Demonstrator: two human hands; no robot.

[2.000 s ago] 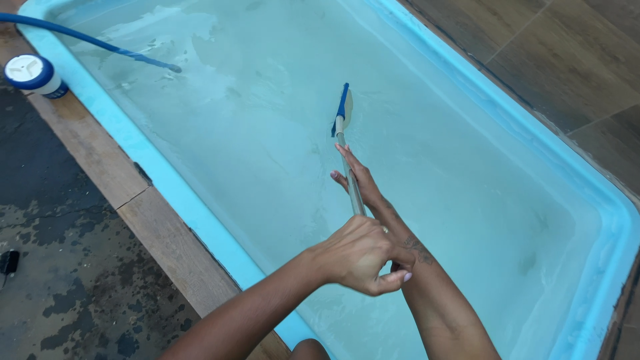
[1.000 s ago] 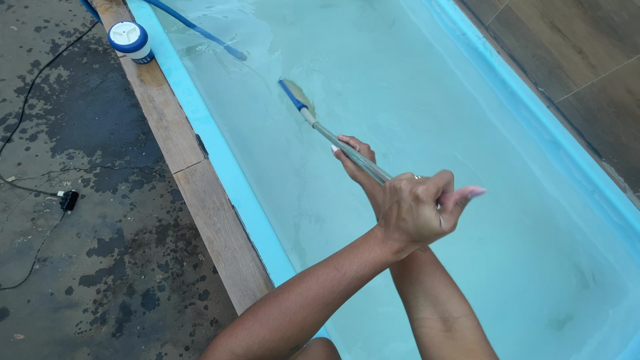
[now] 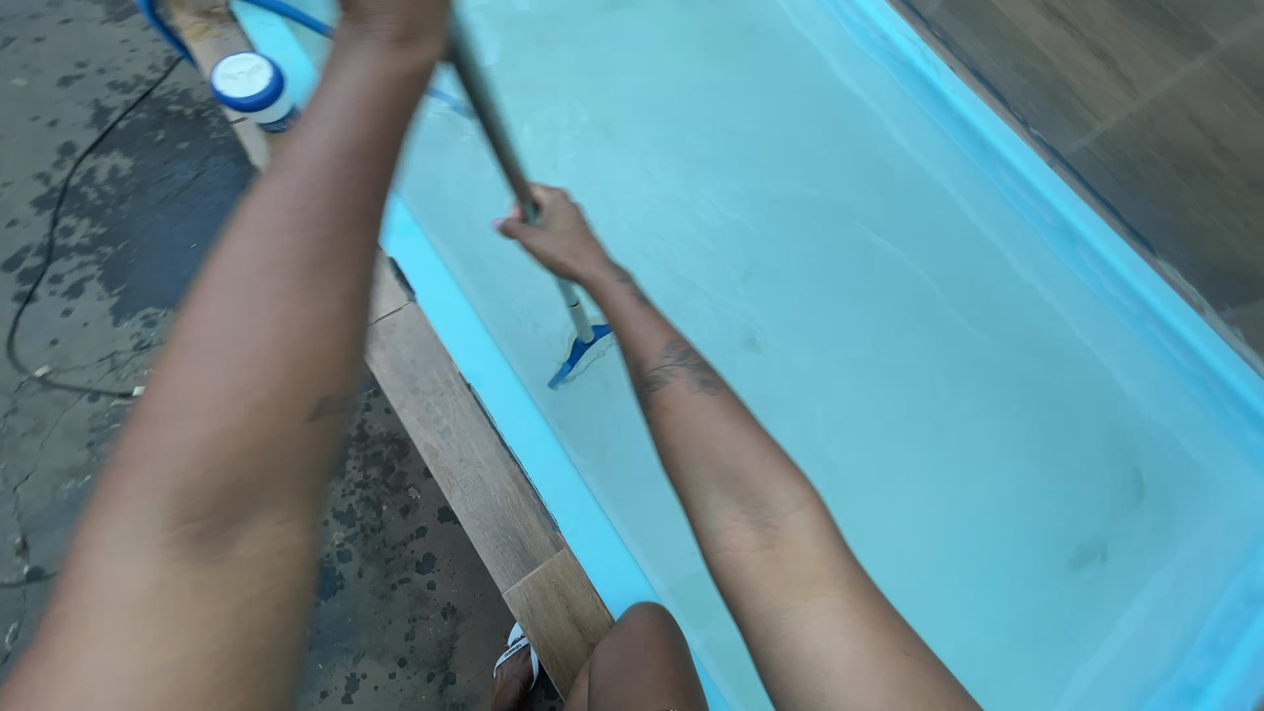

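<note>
A long metal pole (image 3: 491, 123) slants down over the blue pool (image 3: 889, 395), with a blue-framed pool skimmer net (image 3: 581, 355) at its lower end, in the water near the left rim. My right hand (image 3: 558, 232) is closed around the lower part of the pole, above the net. At the top edge, my left hand (image 3: 395, 12) is raised at the pole's upper part; it is blurred and mostly cut off, so its fingers do not show.
A wood-look tiled ledge (image 3: 464, 444) runs along the pool's left rim. On it stands a blue and white chlorine floater (image 3: 252, 87). A blue hose (image 3: 291, 14) reaches into the water. A black cable (image 3: 49, 237) lies on the wet floor (image 3: 148, 217). My knee (image 3: 647, 657) is by the rim.
My left hand has risen to the top edge, and the pole now slants the other way. The net has moved toward the near part of the pool, close to the left rim.
</note>
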